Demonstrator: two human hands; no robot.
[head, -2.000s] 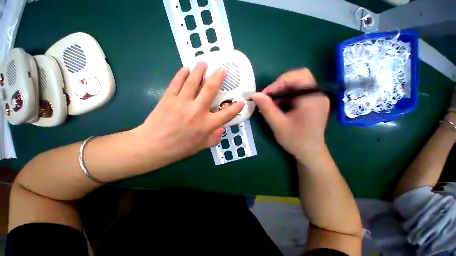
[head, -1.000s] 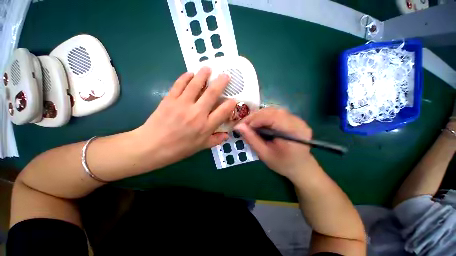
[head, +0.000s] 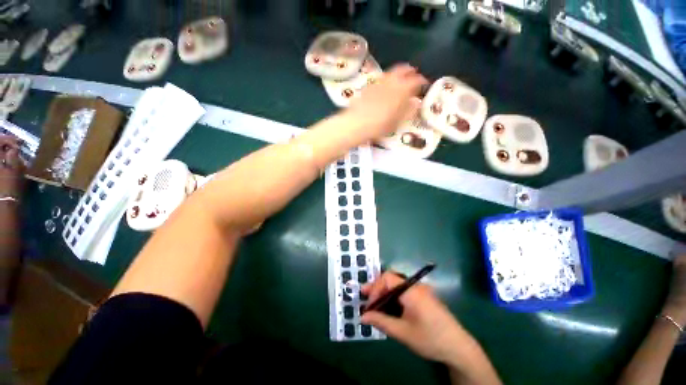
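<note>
My left arm is stretched to the far side, and my left hand (head: 387, 96) is among overlapping cream housings (head: 454, 110). The hand is blurred, and whether it grips a housing cannot be told. My right hand (head: 406, 312) holds a slim black pen-like tool, perhaps tweezers (head: 407, 284), over the lower end of the white perforated strip (head: 365, 233). The tool's tip is hidden or too small to see. The strip lies on the green bench with no housing over it. A blue bin (head: 489, 259) heaped with clear-white pieces stands at right.
A cream housing (head: 162, 194) lies at left beside stacked white perforated strips (head: 169, 105). A brown cardboard box (head: 105, 129) holds clear pieces. A pale rail (head: 466, 180) crosses the bench. A grey metal arm (head: 624, 177) is at right. Other people's arms show at both edges.
The view has shifted to take in the far side. My left hand has left the housing on the strip and reached far forward. That housing is off the strip. My right hand still holds the tool.
</note>
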